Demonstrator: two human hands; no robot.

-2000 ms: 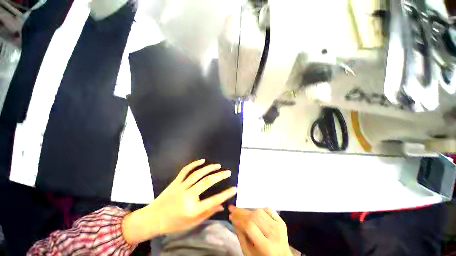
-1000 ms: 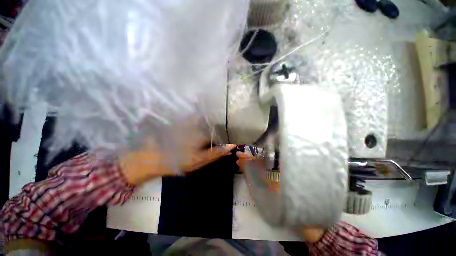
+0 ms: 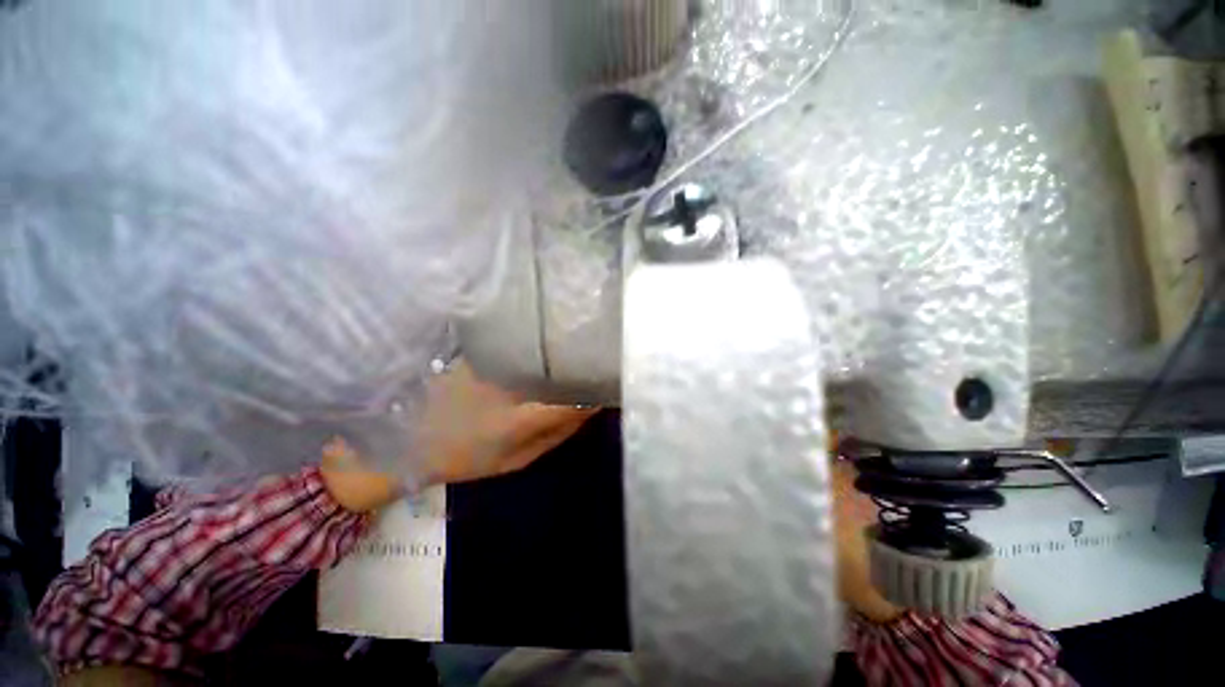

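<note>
A black fabric panel (image 3: 537, 544) lies on the white table and runs down over its front edge. My left hand (image 3: 490, 427) lies at the panel's upper left part, fingers pointing right; white strands cover part of it, and its fingertips end near the machine head. My right hand (image 3: 854, 537) is mostly hidden behind the pale curved guard (image 3: 726, 470) and the tension knob (image 3: 934, 574); only a strip of it and the checked sleeve show. The needle area is hidden behind the machine head (image 3: 927, 228).
White fluffy strands (image 3: 242, 201) fill the upper left, close to the camera. A yellowish paper note (image 3: 1158, 188) is on the head at right. A printed ruler scale (image 3: 383, 550) runs along the table edge. A bent wire (image 3: 1075, 481) sticks out by the knob.
The view has moved from above the table to close against the machine head, whose guard now hides more. Both hands have moved up from the table's front edge toward the head.
</note>
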